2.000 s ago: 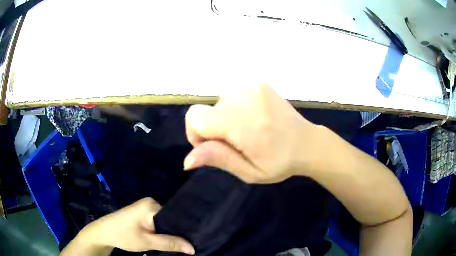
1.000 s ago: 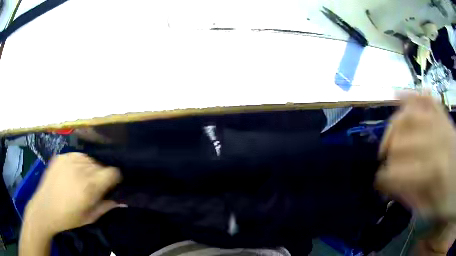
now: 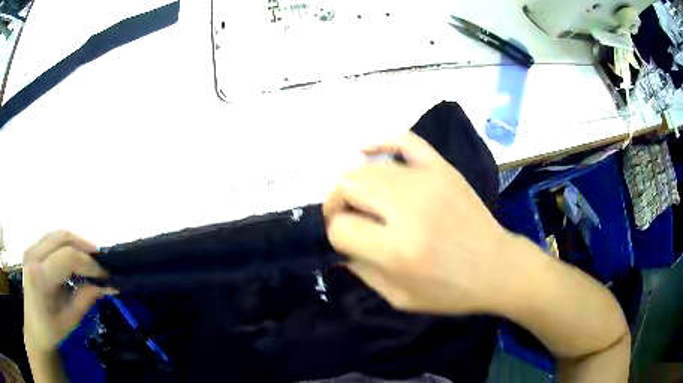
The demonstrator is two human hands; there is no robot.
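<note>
A black garment [image 3: 247, 299] hangs over the table's front edge and the wearer's lap, its folded upper edge lying along the white table. Small white marks show on it near the middle. My left hand [image 3: 64, 288] grips the garment's edge at the left. My right hand [image 3: 404, 224] is on the garment right of the middle, slightly blurred, its fingers curled over the edge. A peak of black cloth stands up behind my right hand onto the table.
Dark snips [image 3: 494, 41] lie on the machine bed beside a blue tape strip [image 3: 509, 105]. A black elastic band [image 3: 90, 52] lies at the table's upper left. Part of the machine head [image 3: 577, 16] is at upper right. Blue bins [image 3: 592, 217] stand below the table.
The garment's edge has come up onto the table. My right hand has moved inward from the far right, and my left hand slightly left. More of the elastic band and machine bed shows.
</note>
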